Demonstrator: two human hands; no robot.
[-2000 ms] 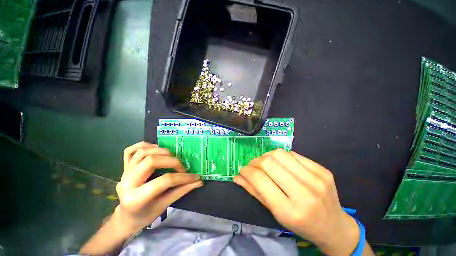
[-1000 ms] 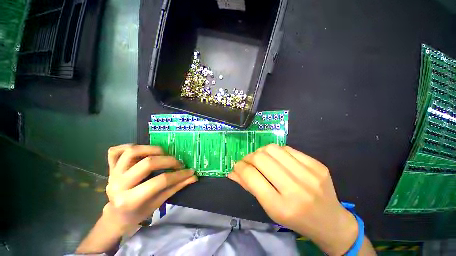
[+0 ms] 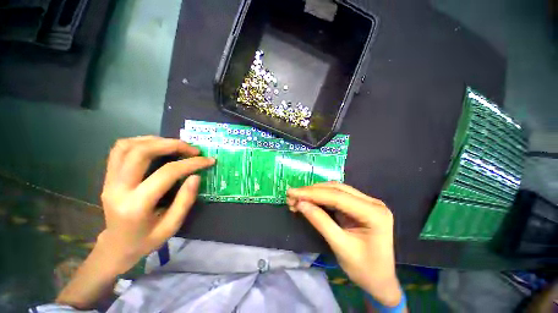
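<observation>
A green PCB panel (image 3: 264,173) lies on the black mat in front of me, over another board whose pad row shows behind it. My left hand (image 3: 150,189) has its fingertips on the panel's left end, with the thumb apart from them. My right hand (image 3: 345,226) has thumb and index finger closed together at the panel's near edge, right of its middle. Whether a tiny part is between them cannot be told. The black component bin (image 3: 362,64) stands just behind the panel, overlapping its back edge, with small gold and silver components (image 3: 260,92) heaped inside.
A fanned PCB stack (image 3: 483,165) lies at the right, with a dark slotted object (image 3: 538,223) beside it. A black slotted tray (image 3: 61,24) is at the upper left. A blue band (image 3: 391,304) is on my right wrist.
My left hand has opened, its thumb drawn away from the panel's near edge and its fingers set higher on the left end. My right fingertips are now pinched. The view has shifted.
</observation>
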